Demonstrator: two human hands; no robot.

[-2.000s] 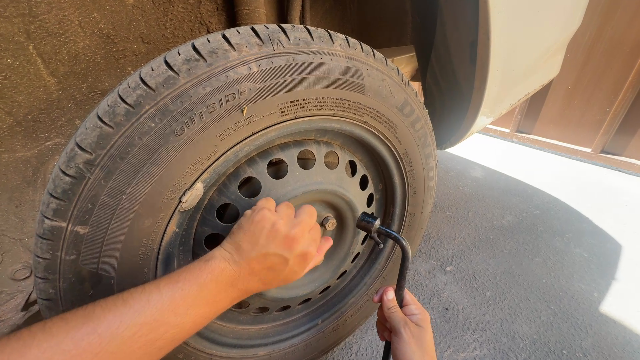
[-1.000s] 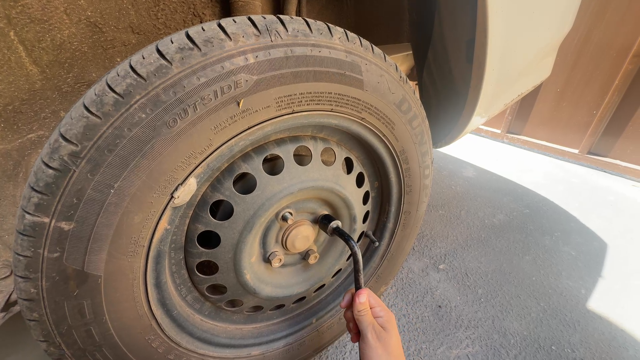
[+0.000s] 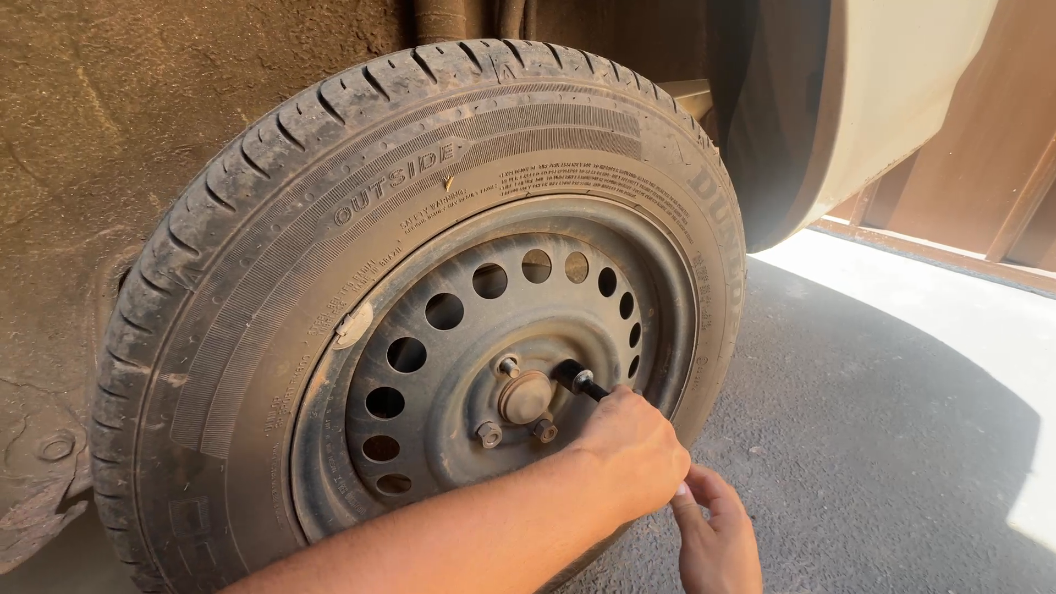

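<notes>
A black lug wrench (image 3: 573, 376) has its socket end over the upper right lug position of a steel wheel (image 3: 528, 318), beside the hub cap (image 3: 525, 397). My left hand (image 3: 631, 445) is closed around the wrench just behind the socket. Lower right, my right hand (image 3: 716, 528) meets the heel of my left hand, its thumb and fingers bent; what it grips is hidden. Two lug bolts with hex heads, one lower left (image 3: 488, 434) and one lower right (image 3: 544, 430), show below the hub cap. A thinner stud or bolt (image 3: 509, 366) shows above it.
The tire (image 3: 239, 247) stands upright in the wheel well, with a balance weight (image 3: 355, 326) on the rim. A pale body panel (image 3: 899, 99) hangs at the upper right. Grey paving (image 3: 841, 445) lies right of the tire, with a brown metal gate (image 3: 957, 198) beyond.
My left hand, out of view one second ago, now holds the wrench near its socket. My right hand was lower on the wrench handle and now touches my left hand.
</notes>
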